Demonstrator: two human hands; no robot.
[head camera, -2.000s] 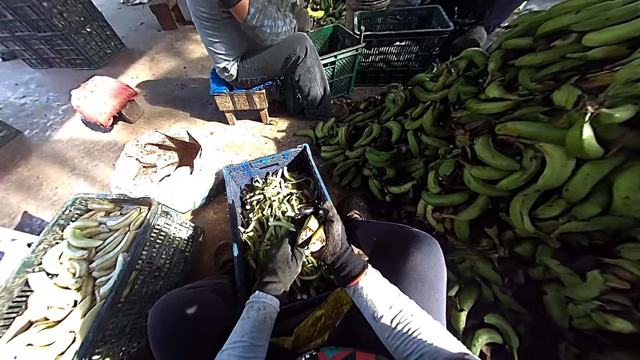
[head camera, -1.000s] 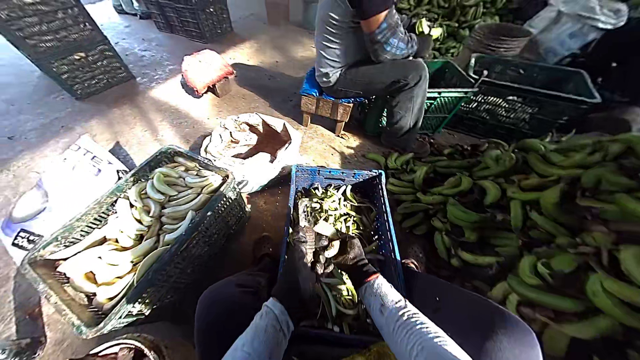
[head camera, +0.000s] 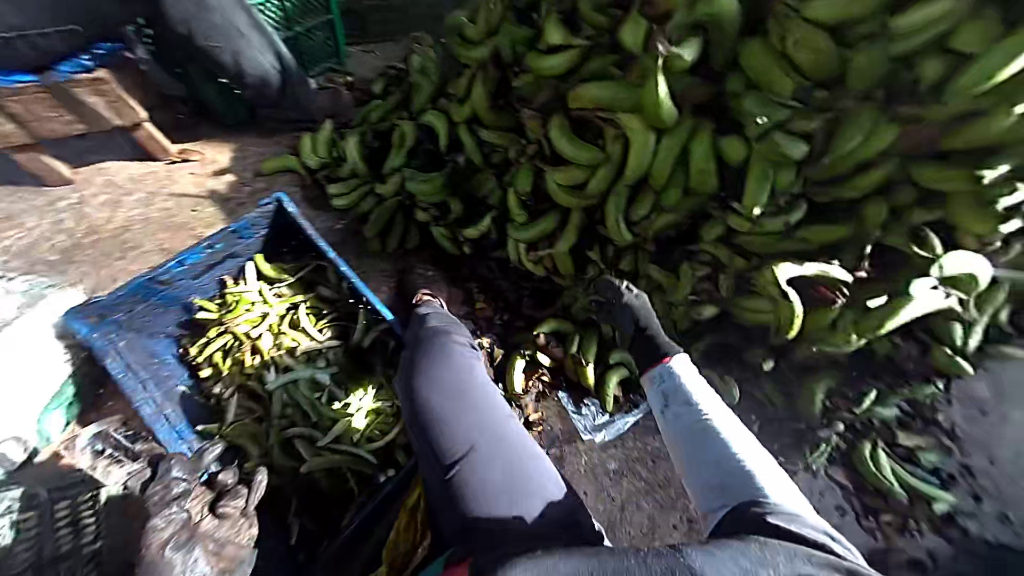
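My right hand (head camera: 632, 316), in a dark glove with a pale sleeve behind it, reaches to the lower edge of a large heap of green plantains (head camera: 592, 152). Its fingers touch or nearly touch the fruit, and whether they grip one cannot be made out. At the lower left, my left hand (head camera: 204, 504) shows in a wet, dirty glove, fingers apart, with nothing plainly held. Beside it stands a blue plastic crate (head camera: 144, 344) holding green peels (head camera: 264, 320), partly sunlit.
A person's leg (head camera: 232, 48) and a wooden stool (head camera: 80, 112) with a blue top are at the upper left. A green crate (head camera: 308, 32) stands behind. My knee lies between crate and heap. A plastic scrap (head camera: 600, 416) and loose plantains (head camera: 896, 472) lie on the floor.
My right hand has left the blue crate and moved right to the plantain heap. My left hand has moved from over the peels to the crate's near left side. The view has swung right.
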